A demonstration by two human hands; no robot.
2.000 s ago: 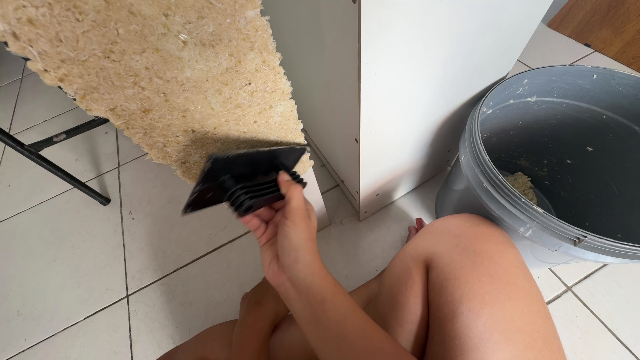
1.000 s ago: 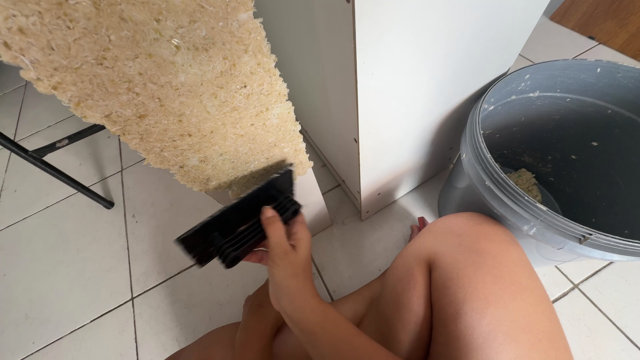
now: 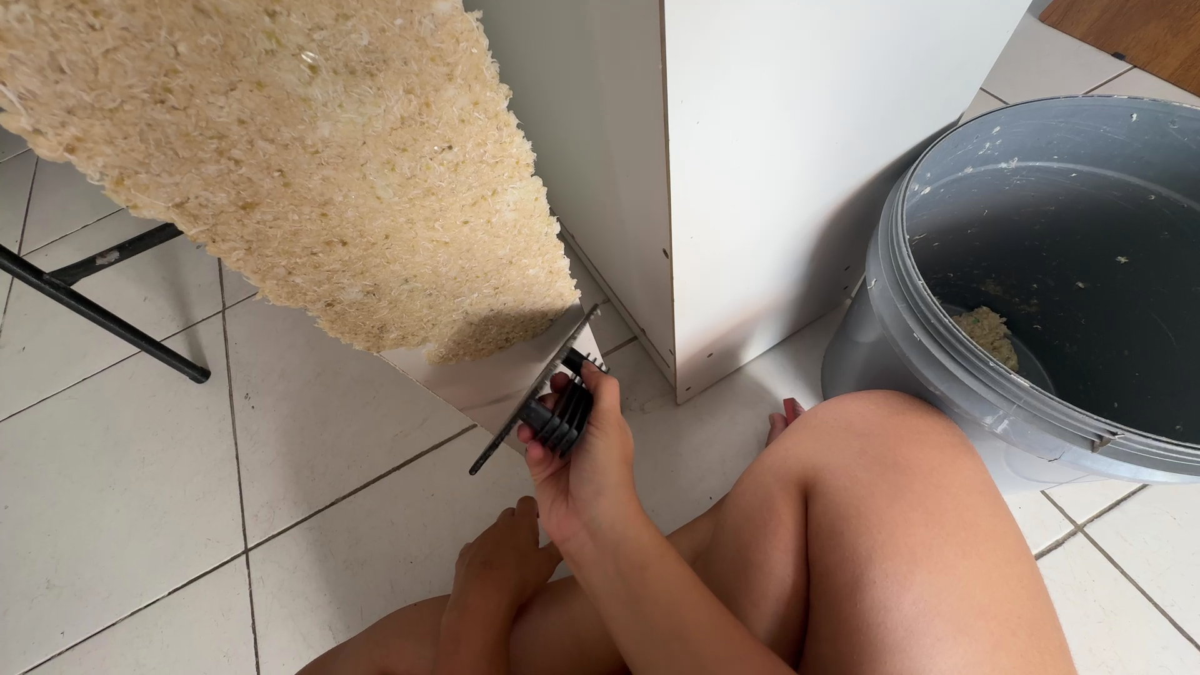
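Note:
My right hand [image 3: 586,450] grips the ribbed handle of a black plastering float [image 3: 539,389]. The float's plate is tilted steeply, its upper part close to the lower end of a long board. Beige, fibrous plaster [image 3: 347,178] with ragged edges covers most of that board, while its lower end [image 3: 469,384] shows a bare, smooth white surface. Below and left of the float, my left hand [image 3: 502,553] rests by my crossed legs, its fingers partly hidden.
On the right, a large grey plastic bucket [image 3: 891,281] holds a clump of beige plaster [image 3: 986,336]. A white cabinet [image 3: 797,169] stands beyond my knees. Black metal legs [image 3: 112,323] are at the left over the tiled floor [image 3: 356,497]. A brown wooden surface [image 3: 1134,37] shows at top right.
My right hand has turned the float from a flatter slant to a steep one, its plate now facing the board. My left hand stays low by my legs.

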